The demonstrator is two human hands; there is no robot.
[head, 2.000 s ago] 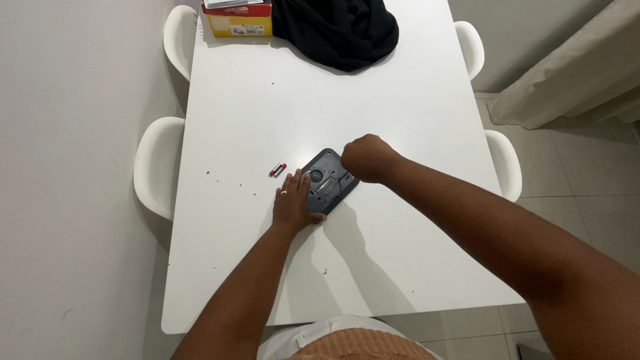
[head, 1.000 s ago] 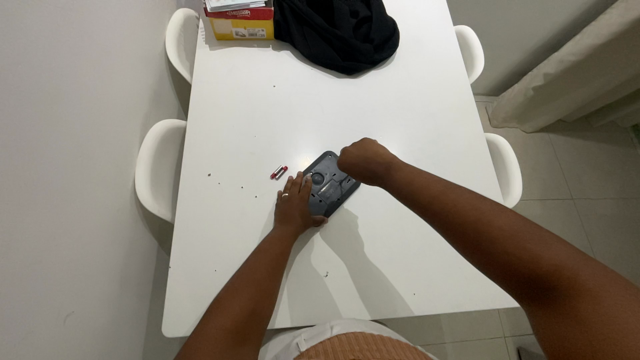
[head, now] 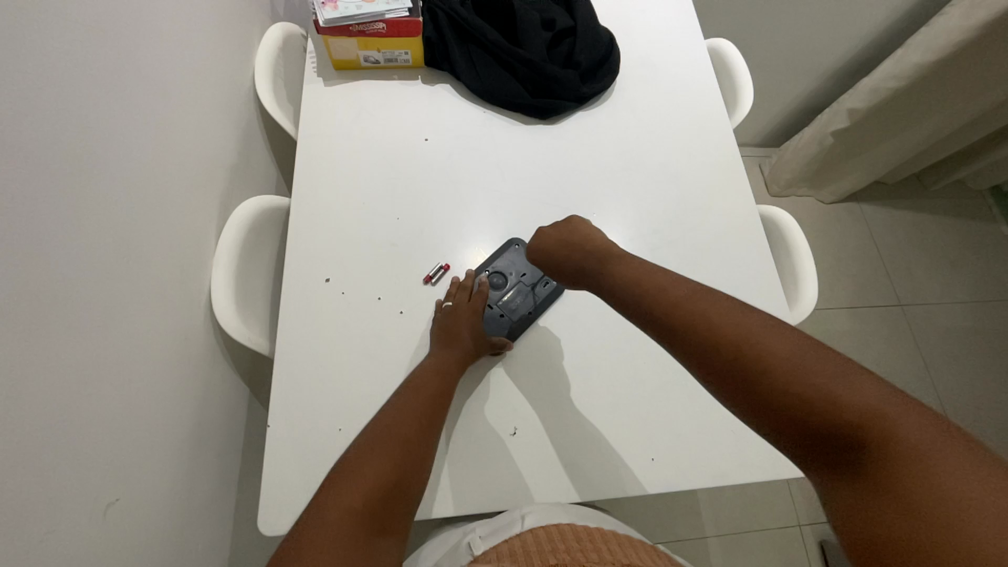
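A dark grey plastic device [head: 516, 295], rounded at the corners, lies on the white table with a round part, small holes and a rectangular panel facing up. Spread over its left edge, my left hand [head: 463, 319] holds it against the table, the thumb at its near corner. My right hand [head: 571, 252] is a closed fist above its far right part; whether a tool is inside the fist is hidden. Two small batteries [head: 436, 274], silver with red ends, lie side by side just left of the device.
At the far edge of the white table [head: 362, 197] stand a yellow and red box [head: 370, 49] with papers [head: 362, 9] on it and a heap of black cloth [head: 535, 59]. White chairs [head: 248, 276] line both sides. Dark specks dot the tabletop. A curtain [head: 874, 102] hangs at right.
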